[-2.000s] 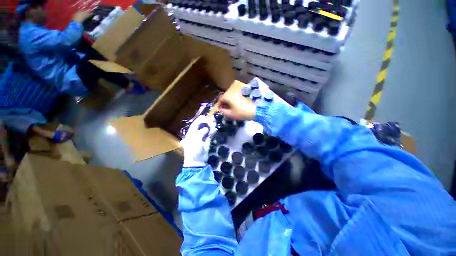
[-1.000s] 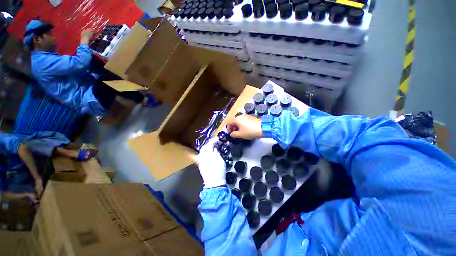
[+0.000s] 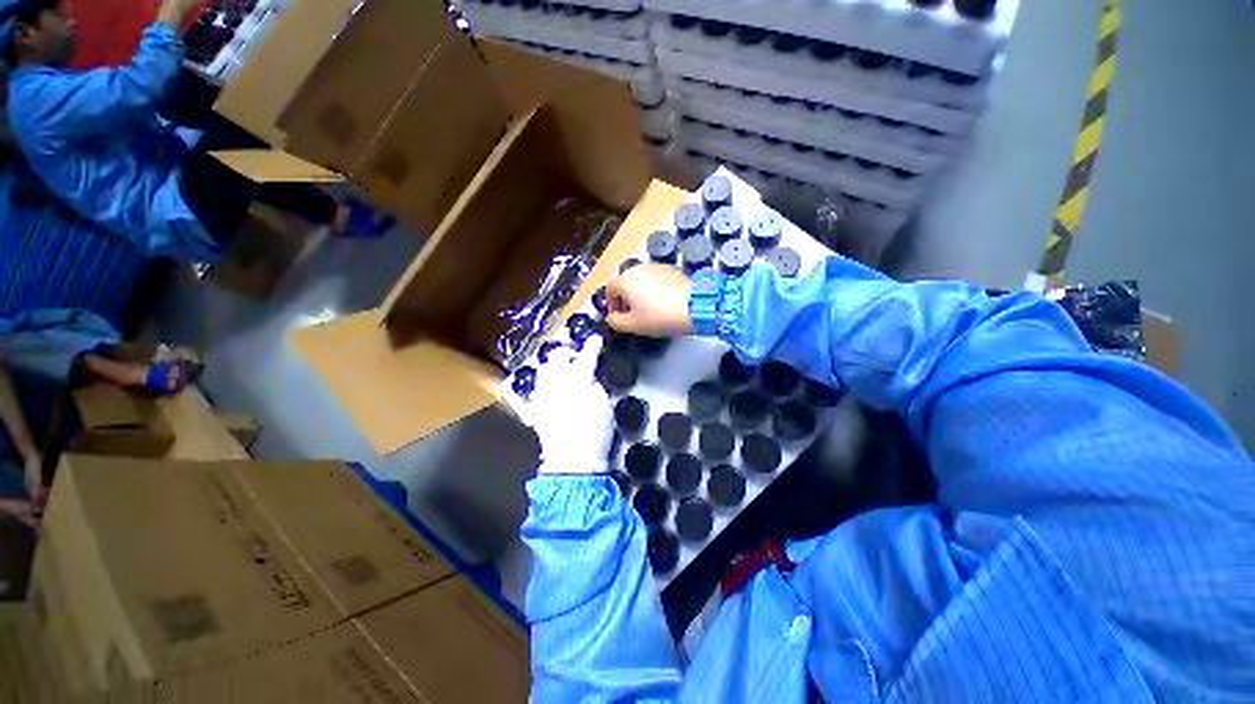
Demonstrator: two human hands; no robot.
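Observation:
A white foam tray (image 3: 672, 369) lies tilted in front of me against the open carton. It holds rows of short black cylindrical parts (image 3: 692, 519); those at its far end show lighter grey tops. My left hand (image 3: 571, 406), in a white glove, lies over the tray's left edge, its fingertips at glossy ringed parts (image 3: 524, 381). My right hand (image 3: 647, 300), which looks bare, is at the upper left edge of the tray with its fingers curled down at a black part. Whether either hand grips a part is too small and blurred to tell.
An open brown carton (image 3: 458, 234) with shiny crinkled film (image 3: 558, 292) is beyond the tray. Stacked foam trays (image 3: 812, 117) stand behind. Closed cartons (image 3: 248, 564) are lower left. A person in a blue smock (image 3: 110, 117) is upper left. A dark foil bag (image 3: 1101, 316) lies right.
The view has shifted, so the stack's top is mostly out of frame. My left hand has opened flatter over the tray's left edge, uncovering glossy parts. My right hand stays near the upper left edge.

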